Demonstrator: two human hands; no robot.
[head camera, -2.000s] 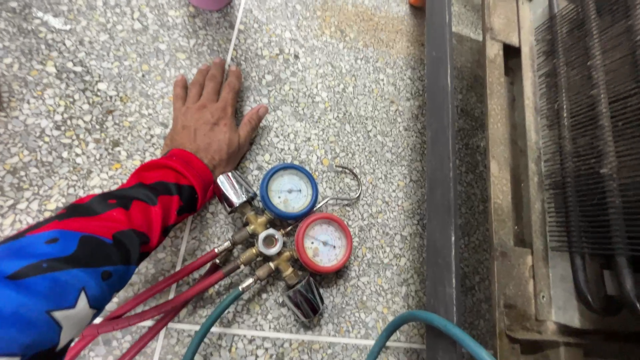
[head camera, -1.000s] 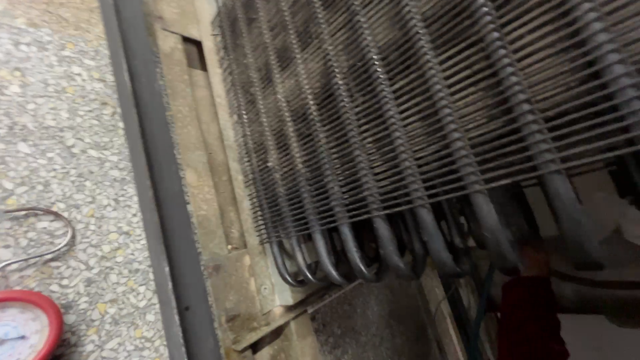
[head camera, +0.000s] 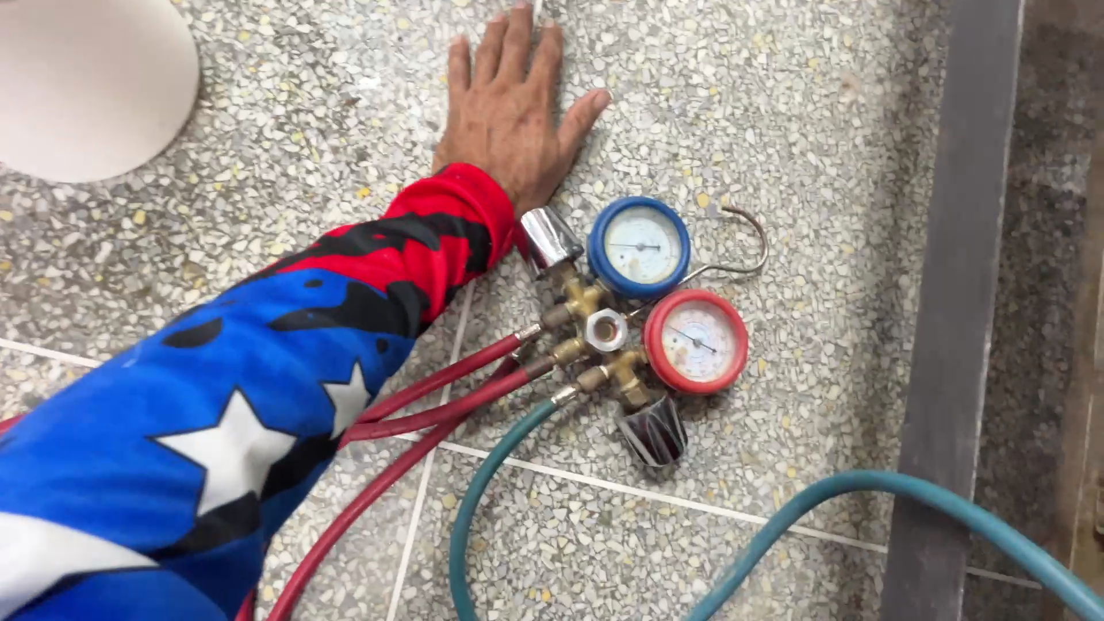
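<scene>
My left hand (head camera: 513, 112) lies palm down on the terrazzo floor, fingers apart, holding nothing. Just below its wrist is a brass manifold gauge set (head camera: 606, 331) with a blue-rimmed gauge (head camera: 639, 247), a red-rimmed gauge (head camera: 696, 341), two chrome knobs and a metal hanging hook (head camera: 759, 237). Red hoses (head camera: 457, 371) run from the manifold down and left, partly under the sleeved forearm. A teal hose (head camera: 483, 492) leaves its lower fitting and passes out of view at the bottom. My right hand is not in view.
A dark metal frame bar (head camera: 957, 285) runs down the right side, with part of the appliance's frame beyond it. A length of teal hose (head camera: 862, 485) arches over the bar. A pale rounded object (head camera: 90, 86) stands at the upper left.
The view has swung from the black condenser coils back to the floor and gauges. My left hand rests near the gauge set, much as two seconds ago. The pale rounded object now shows.
</scene>
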